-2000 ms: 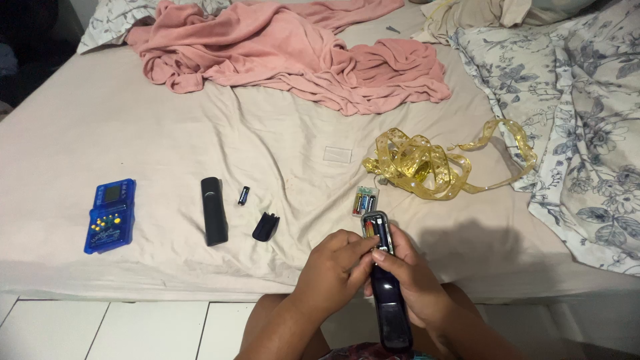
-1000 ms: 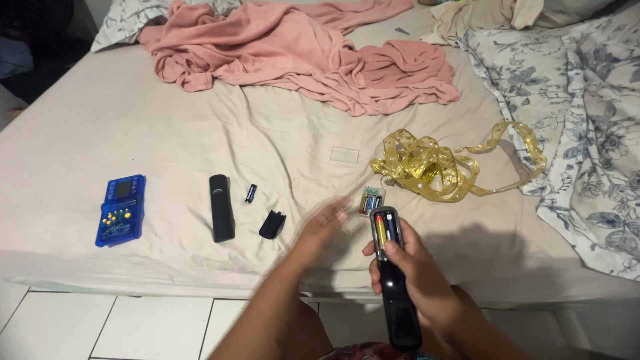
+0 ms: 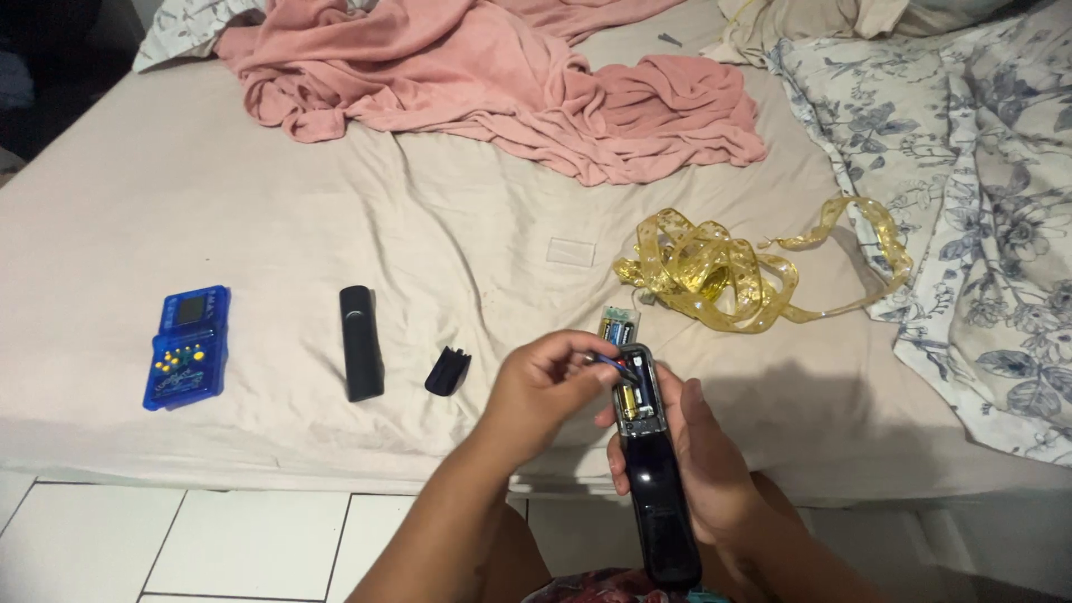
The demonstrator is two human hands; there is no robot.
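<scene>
My right hand (image 3: 703,444) holds a glossy black remote control (image 3: 662,502), its battery compartment facing up. Inside the compartment lie a gold-coloured battery (image 3: 630,404) and what looks like a dark one. Between the thumb and fingers of my left hand (image 3: 557,385) is a slim dark-blue battery (image 3: 610,363), slanting over the compartment's upper left; its far end is partly hidden. Just beyond the remote, a small battery box (image 3: 620,323) holding batteries rests on the sheet. A black battery cover (image 3: 448,371) and a second black remote (image 3: 362,343) lie to the left.
Gold ribbon (image 3: 712,276) lies coiled beyond my hands, beside a clear plastic cover (image 3: 571,252). A blue handheld game (image 3: 188,347) sits at far left. A pink blanket (image 3: 502,84) and floral bedding (image 3: 904,167) cover the back and right of the bed (image 3: 276,209).
The loose battery that lay between the black remote and the cover is gone from the sheet. My left hand, which reached away from the remote a second ago, is back at its compartment with a battery.
</scene>
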